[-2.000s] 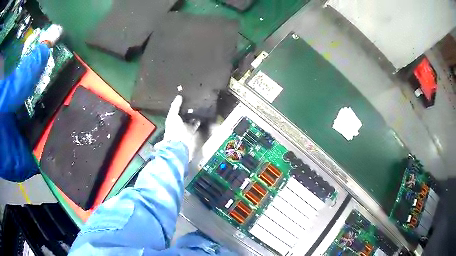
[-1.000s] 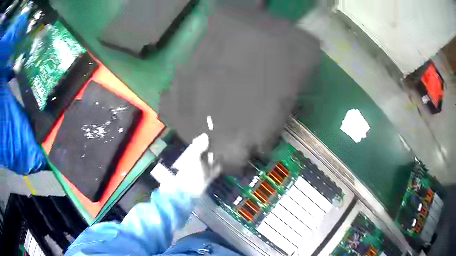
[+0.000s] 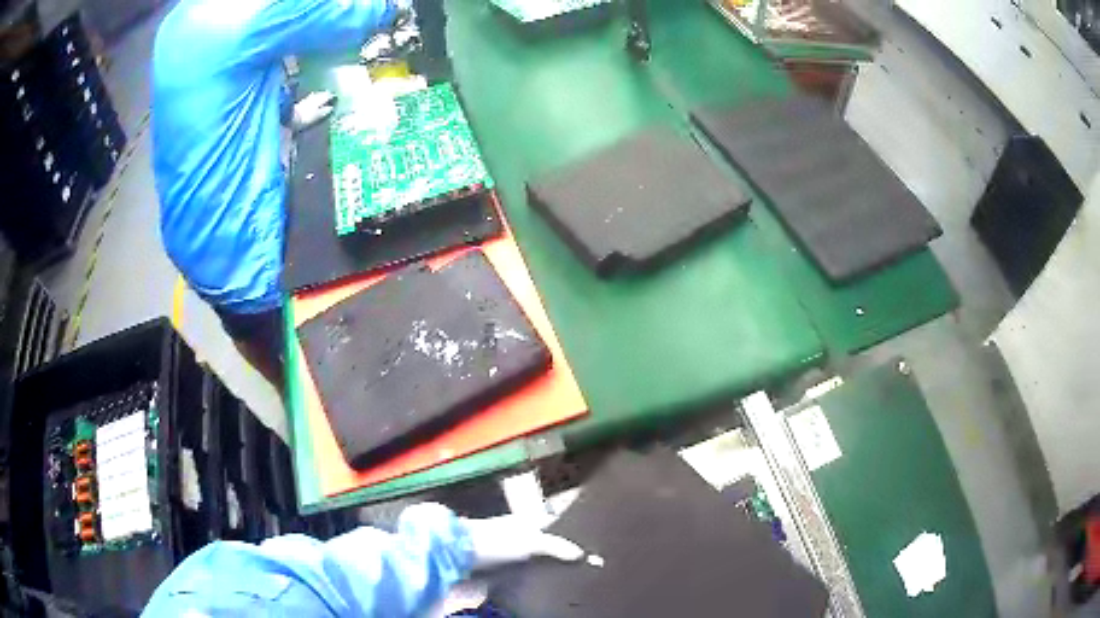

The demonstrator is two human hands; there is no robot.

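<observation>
My left hand (image 3: pixel 525 543), in a white glove, is at the bottom centre, its fingers on the left edge of a black foam sheet (image 3: pixel 676 543). The hand is shut on that edge. The sheet is cut off by the bottom edge and lies or hovers over the conveyor area. It hides most of what is under it; only a bit of a green circuit board shows at its right. My right hand is not in view.
A person in blue (image 3: pixel 223 157) stands at the left by a green circuit board (image 3: pixel 410 157). Foam sheets lie on an orange mat (image 3: pixel 549 398) and green bench (image 3: pixel 651 350). Black trays (image 3: pixel 169 350), one holding a board, are lower left. The conveyor rail (image 3: pixel 796 495) is lower right.
The view has swung, so the bench and the other person show more fully. The held foam sheet is now at the bottom, and the board it partly covered before is almost wholly out of sight.
</observation>
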